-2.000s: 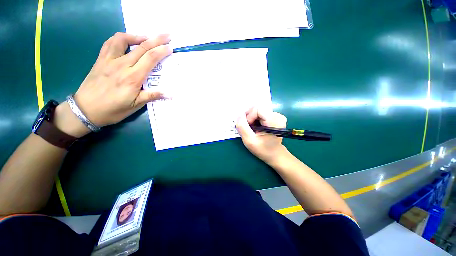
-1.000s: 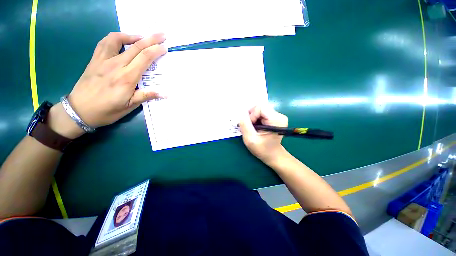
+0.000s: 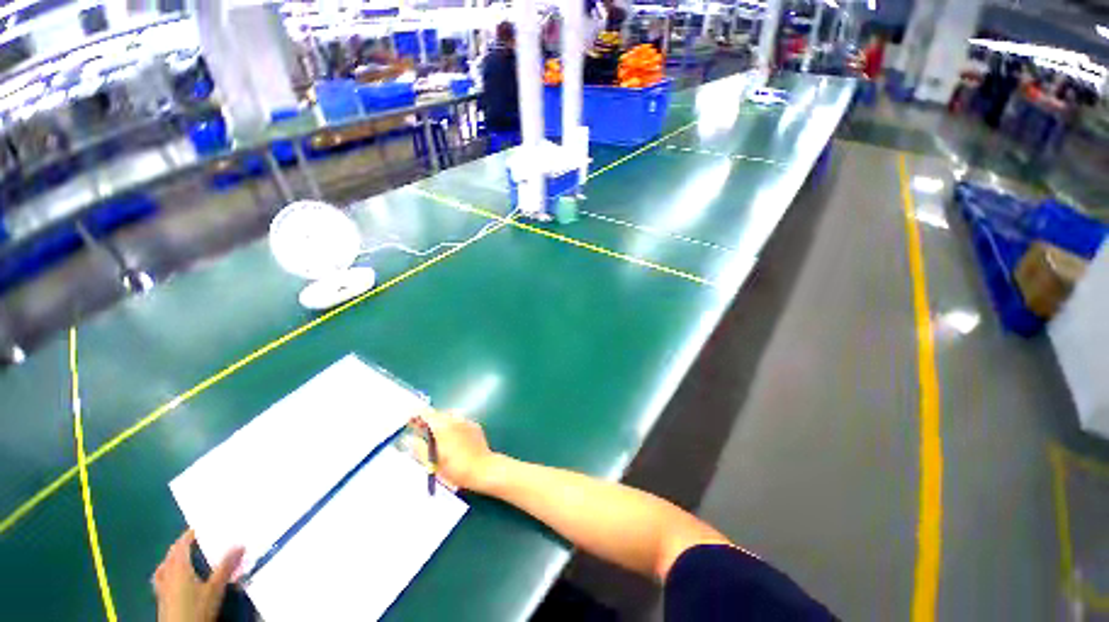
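A white record form [image 3: 365, 541] lies on the green workbench nearest the body. Larger white document sheets [image 3: 298, 456] lie just beyond it, with a dark gap between them. My right hand [image 3: 452, 451] is at the right end of that gap and holds a black pen [image 3: 431, 463], its barrel pointing down over the form's edge. My left hand [image 3: 195, 586] is at the lower left corner of the sheets, cut off by the bottom edge, thumb and fingers apart. Whether it grips the paper is hard to tell.
A white round fan [image 3: 316, 243] stands on the bench at the left, its cable running to white posts [image 3: 532, 109]. Blue bins [image 3: 626, 112] hold orange items behind. A person in dark clothing [image 3: 499, 85] is beyond. Blue pallets [image 3: 1003, 261] are on the right floor.
The view has swung up and shows the hall. My right hand has moved from the form's lower edge to its far edge, pen still held. My left hand is now at the sheets' near left corner.
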